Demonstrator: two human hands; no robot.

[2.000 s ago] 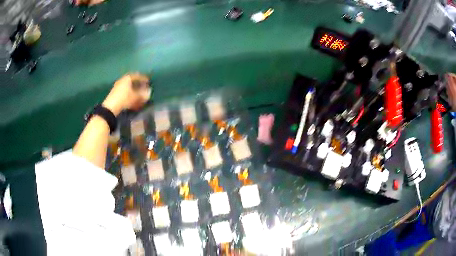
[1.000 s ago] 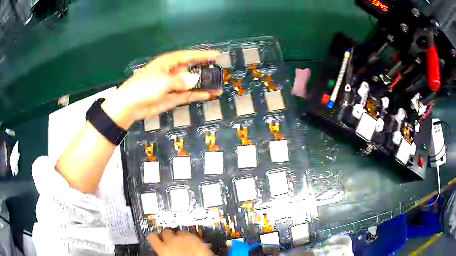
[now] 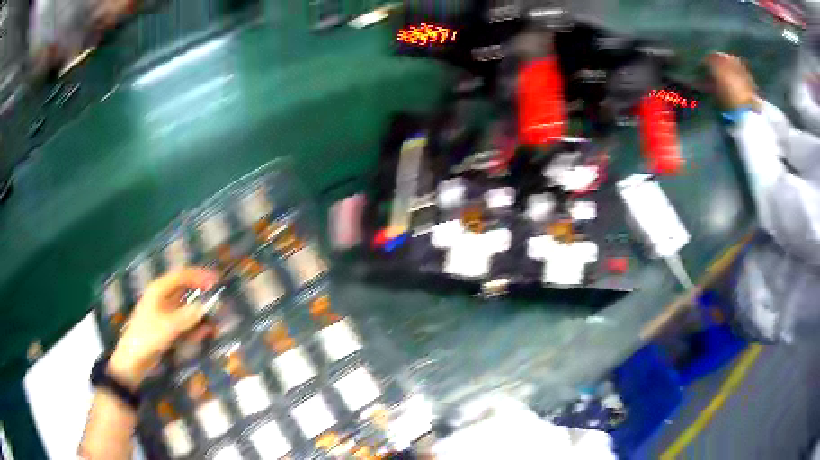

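My left hand (image 3: 166, 319), with a black wristband, is over the left part of the clear blister tray (image 3: 297, 189). Its fingers are closed on a small dark device housing (image 3: 214, 314), which is blurred by motion. Rows of pale square display modules (image 3: 292, 367) with orange flex cables lie in the tray. My right sleeve (image 3: 517, 440) shows at the bottom edge; the right hand itself is not visible.
The black twin-station press (image 3: 396, 260) stands right of the tray, with red handles (image 3: 539, 103) and white nests (image 3: 472, 250). A pink pad (image 3: 346, 222) lies between. White paper (image 3: 67, 391) is at left, a power strip (image 3: 654, 216) at right. Another person's hand (image 3: 733, 81) is beyond.
The view has swung right, so tray and press appear further left. My left hand is still over the tray with the housing. My right hand has gone out of view; only its sleeve shows.
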